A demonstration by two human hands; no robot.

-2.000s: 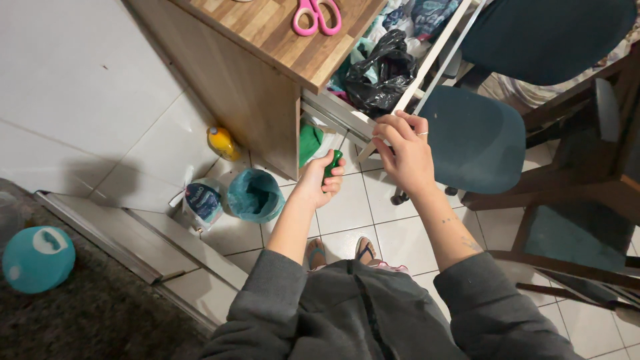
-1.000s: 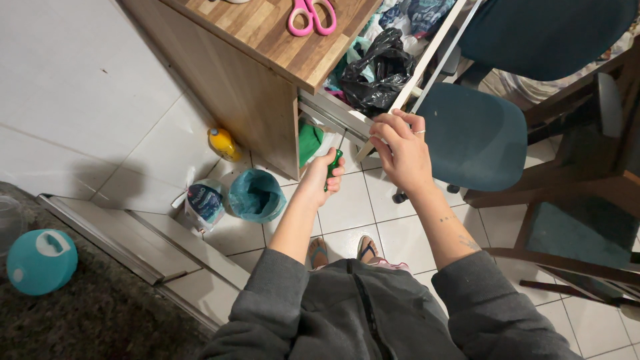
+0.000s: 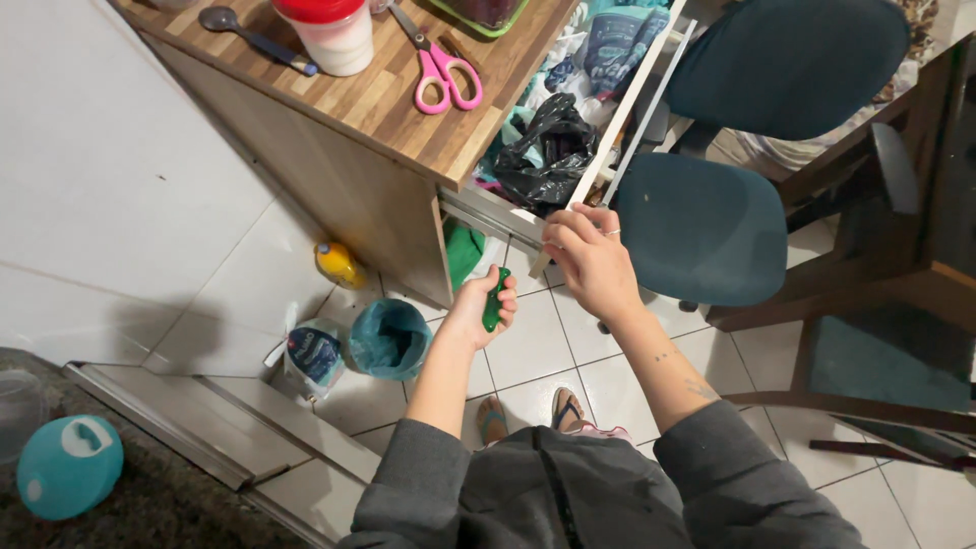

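Note:
My left hand [image 3: 474, 306] is closed around a small green object [image 3: 496, 300], whose kind I cannot tell. My right hand [image 3: 591, 255] rests at the near end of the open drawer's front [image 3: 621, 114], fingers bent at its edge; whether they grip it is hidden. Inside the drawer, a black plastic bag [image 3: 550, 152] lies near my right hand, with blue and white plastic bags [image 3: 618, 46] behind it. Below the drawer, a green bag or cloth [image 3: 463, 250] shows in the cabinet opening.
Pink-handled scissors [image 3: 446, 76], a spoon [image 3: 255, 40] and a red-lidded tub [image 3: 333, 34] are on the wooden counter [image 3: 381, 114]. A blue-lined bin [image 3: 390, 339], a plastic package [image 3: 313, 354] and a yellow bottle [image 3: 340, 264] stand at left. An office chair [image 3: 701, 229] is at right.
The view takes in more of the counter top, where the spoon and the red-lidded tub now show. Both hands have kept nearly the same place and grip.

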